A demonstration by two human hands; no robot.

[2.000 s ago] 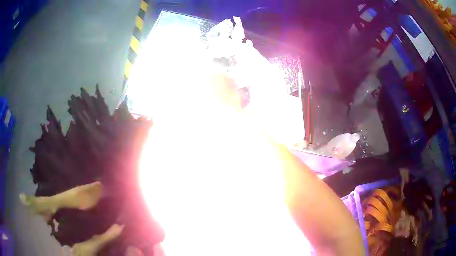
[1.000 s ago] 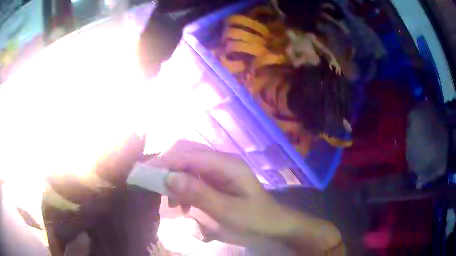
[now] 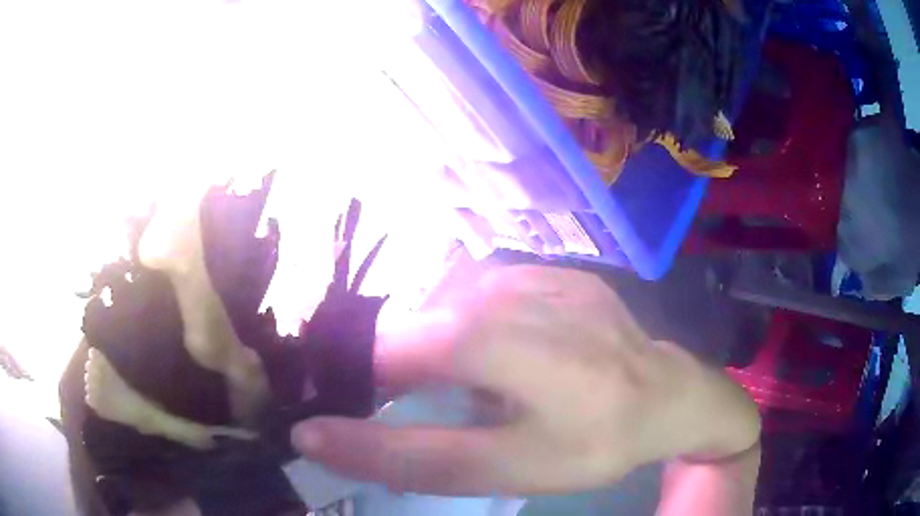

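A dark, ragged-edged clothing piece fills the lower left in front of me. Two pale cream figure legs lie across its dark flaps; the toes of one show at the left. My right hand reaches in from the right. Its thumb lies over the dark piece and its fingers go behind a flap, which it grips. A small whitish piece shows just below my thumb; I cannot tell if it is held. My left hand is not clearly seen; a pinkish patch at the bottom edge may be part of it.
A blue-violet crate stands at the upper right, with orange-yellow curled parts and dark parts inside. Red plastic stools are at the right, with a grey hanging shape beside them. Glare hides the upper left and middle.
The crate has shifted up in the view. My right hand, which held a small white piece at its fingertips, is now larger in view, gripping the dark piece. The figure legs show more clearly.
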